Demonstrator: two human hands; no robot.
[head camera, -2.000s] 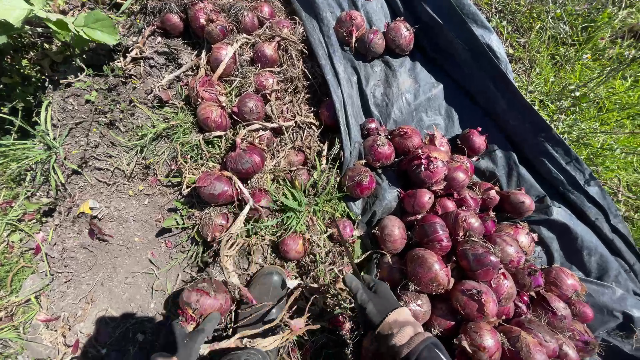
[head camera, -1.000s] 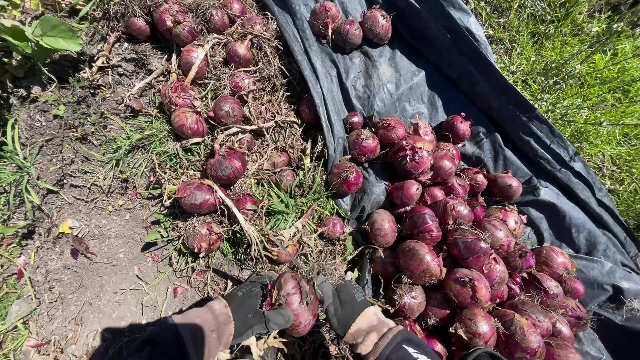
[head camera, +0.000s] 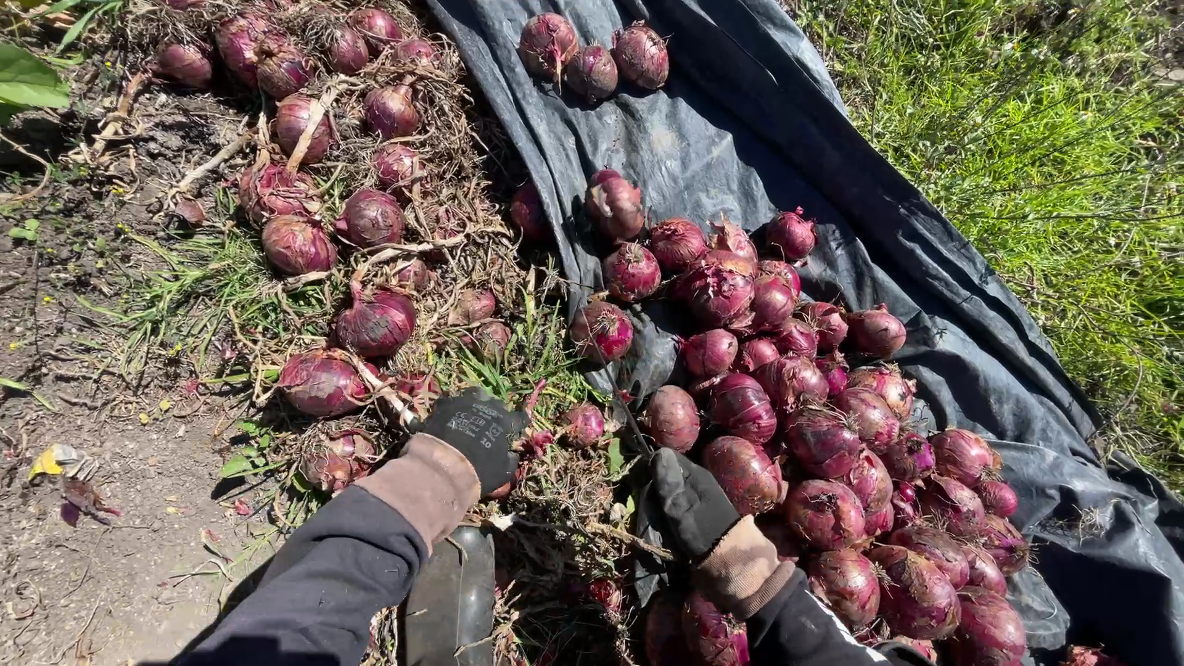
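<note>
My left hand (head camera: 474, 442), in a black coated glove with a tan cuff, is back-up over dry stalks; its fingertips are hidden, and part of a red onion shows beneath it. My right hand (head camera: 689, 504), in a matching glove, has curled fingers at the near edge of the dark plastic sheet (head camera: 980, 361). Whether it holds anything is unclear. Beside it lies a large heap of red onions (head camera: 823, 444) on the sheet. More red onions with dry tops (head camera: 322, 382) lie in a row on the soil at left.
A dark boot (head camera: 450, 597) stands on the ground between my arms. Several onions (head camera: 592, 72) lie apart at the sheet's upper end. Green grass (head camera: 1036, 185) borders the sheet on the right, and bare soil (head camera: 157, 555) lies at lower left.
The large onion between my hands one second ago is no longer there. My hands have moved apart, the left one up toward the row. A large onion now lies at the heap's upper left.
</note>
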